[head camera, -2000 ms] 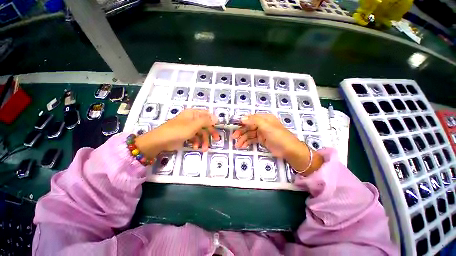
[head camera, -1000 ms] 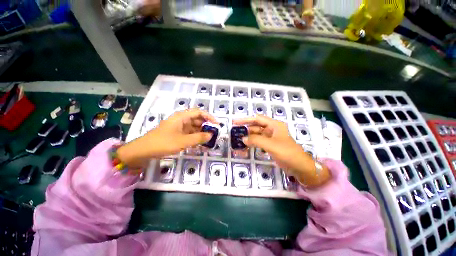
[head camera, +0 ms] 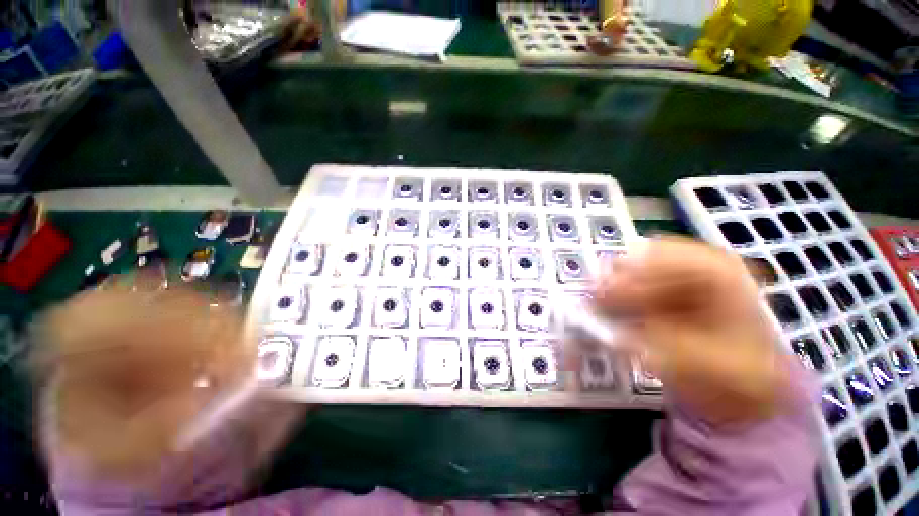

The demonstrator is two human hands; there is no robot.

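A white foam tray [head camera: 474, 397] lies in front of me, with rows of watch bodies [head camera: 492, 365] showing pale backs with dark round centres. Several pockets at its upper left hold no watch. My left hand [head camera: 141, 368] is strongly blurred, left of the tray over the bench. A pale streak shows at its lower right. My right hand [head camera: 695, 312] is blurred over the tray's right edge, with a pale blurred shape by its fingertips. I cannot tell what either hand holds.
A second white foam tray [head camera: 711, 224] with black screens slants at the right, beside a red tray [head camera: 895, 242]. Loose watches [head camera: 199, 264] and a red box [head camera: 32, 247] are at the left. A metal post [head camera: 202, 101] rises beyond. A yellow fan [head camera: 751, 35] stands at the back right.
My hands have moved apart from the tray's middle, left hand far left, right hand rightward. The two dark-faced watches they held a second ago no longer show clearly.
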